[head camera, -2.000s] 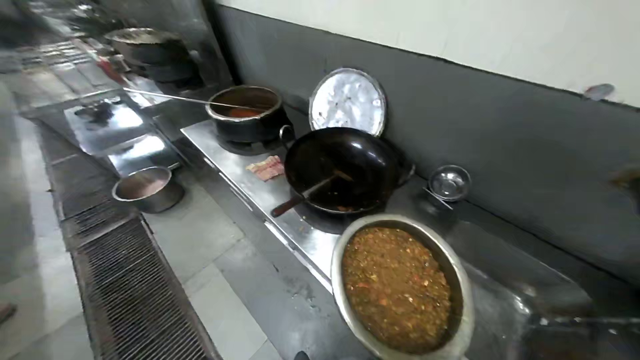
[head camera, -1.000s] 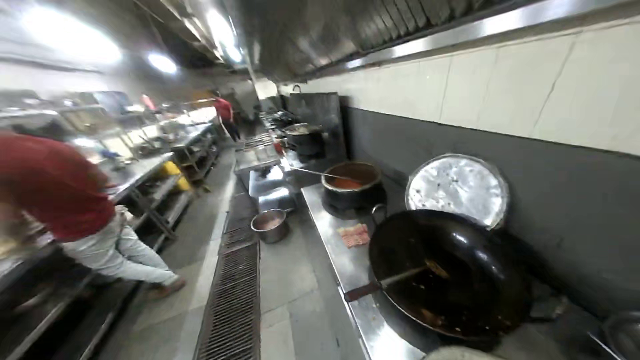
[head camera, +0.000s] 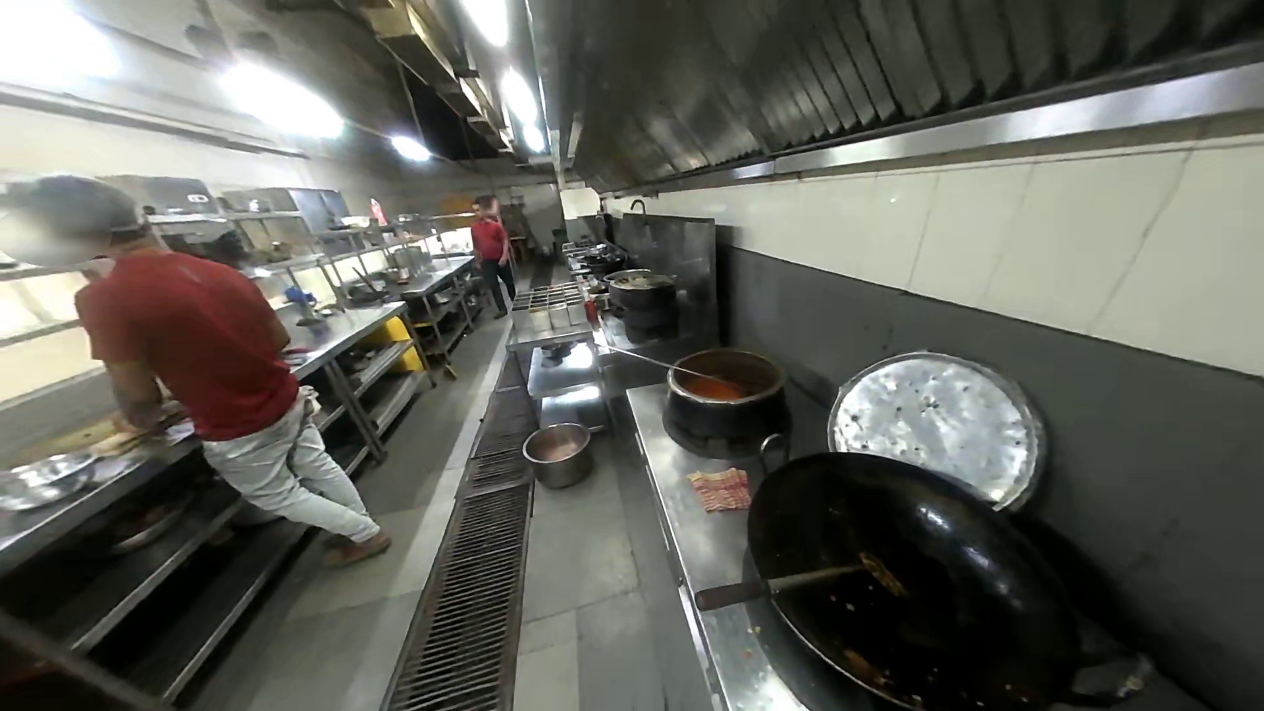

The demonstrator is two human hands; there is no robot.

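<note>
Neither of my hands shows in the head view. A large black wok (head camera: 948, 553) with food bits inside sits tilted on the steel cooking counter (head camera: 662, 474) at the lower right. A ladle (head camera: 731, 594) with a dark wooden handle rests across the wok's left rim, its head inside. Behind the wok, a round dented metal lid (head camera: 936, 425) leans against the wall. A red-and-white checked cloth (head camera: 720, 490) lies on the counter, left of the wok. Farther back stands a dark pot (head camera: 726, 400) of orange-red sauce, with a long-handled utensil (head camera: 642, 357) leaning out of it.
A person in a red shirt (head camera: 197, 346) stands at a steel worktable on the left; another person (head camera: 491, 247) stands farther down the aisle. A steel pot (head camera: 557, 455) is on the floor beside the drain grating (head camera: 469, 592). A range hood (head camera: 839, 79) hangs above.
The view has swung up and left, bringing in the aisle and the people. The steel pan of chunky brown food, seen in front of the wok two seconds ago, is out of view.
</note>
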